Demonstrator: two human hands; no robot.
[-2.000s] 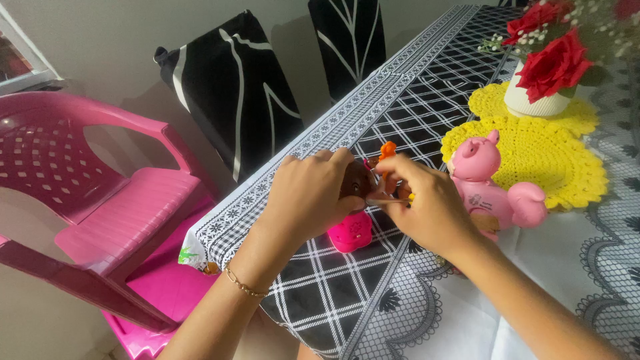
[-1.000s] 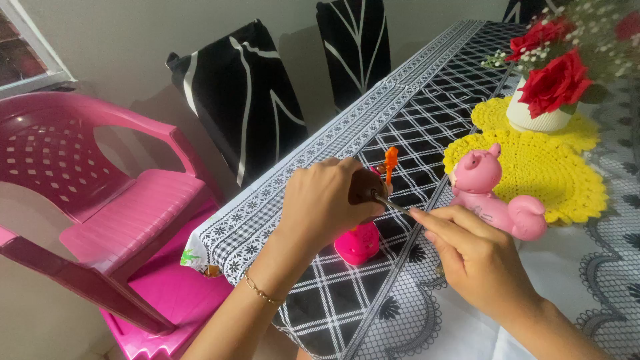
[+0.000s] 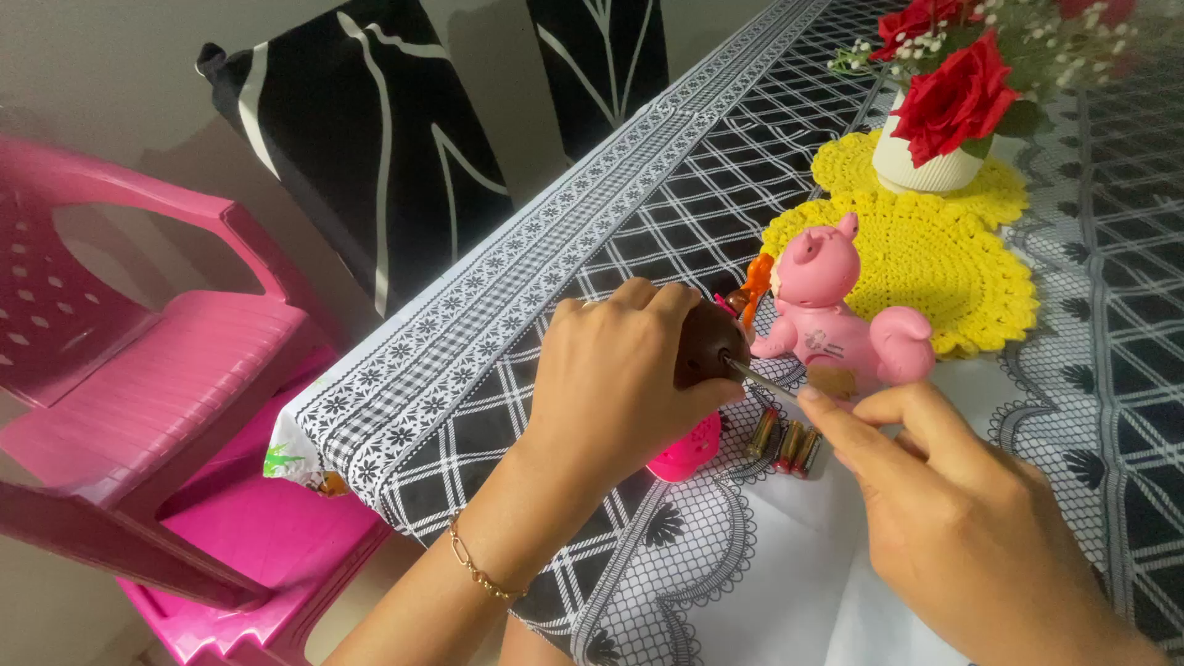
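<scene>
My left hand (image 3: 615, 370) grips a dark brown rounded plastic toy part (image 3: 710, 344) above the table. In my right hand (image 3: 934, 481) is a thin metal screwdriver shaft (image 3: 763, 379), its tip at a small hole in the brown part; the handle is hidden. A bright pink plastic piece (image 3: 689, 450) shows below my left hand. Just right of it, several small batteries (image 3: 784, 444) lie on the cloth. A pink squirrel-like toy (image 3: 837, 310) stands behind my right hand, and an orange plastic piece (image 3: 757, 285) is beside the brown part.
A black and white tablecloth (image 3: 518, 277) covers the table. Yellow crocheted doilies (image 3: 953, 268) lie at the back right, under a white vase (image 3: 925, 157) with red roses (image 3: 957, 97). A pink plastic chair (image 3: 176, 351) stands at the left, black-covered chairs (image 3: 361, 139) behind the table.
Two seconds ago both hands were close together at the brown part; my right hand has since moved away to the right, holding the screwdriver at it. The batteries have come into sight.
</scene>
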